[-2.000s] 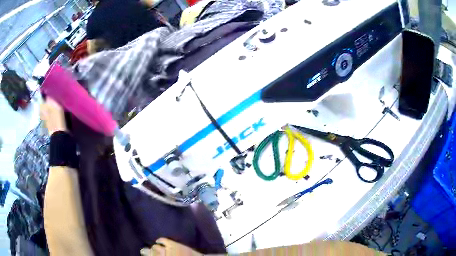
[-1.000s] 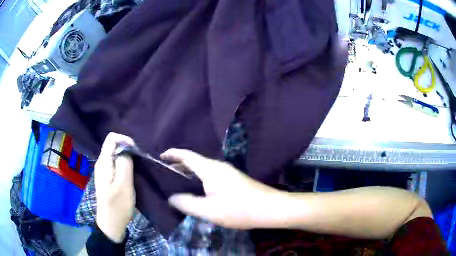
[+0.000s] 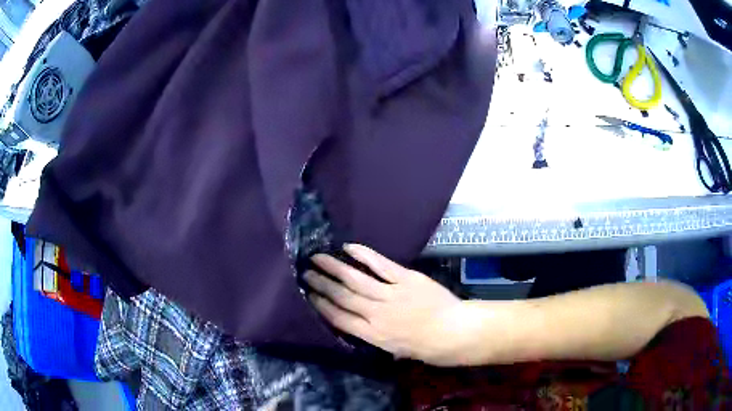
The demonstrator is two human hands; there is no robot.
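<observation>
The dark purple lining (image 3: 185, 168) spreads from the machine table's left part over its front edge. A slit-like opening in it shows dark plaid cloth (image 3: 309, 221). My right hand (image 3: 377, 301) lies palm down at the lower end of this opening, fingers close together on the cloth edges; whether it pinches them is hidden. Checked plaid fabric (image 3: 172, 341) hangs below the lining. Of my left hand, at most a small blurred skin-coloured patch (image 3: 277, 401) shows at the bottom edge, among the plaid; its fingers cannot be made out.
On the white table right of the cloth are green-and-yellow-handled scissors (image 3: 642, 80), blue snips (image 3: 646, 131) and black shears (image 3: 706, 152). A ruler strip (image 3: 546, 229) runs along the front edge. A grey fan-like box (image 3: 52, 88) stands left, above a blue bin (image 3: 56, 337).
My head view has turned down from the machine head. The pink object is out of view. My left hand has left the cloth edge and dropped low; my right hand has moved to the opening.
</observation>
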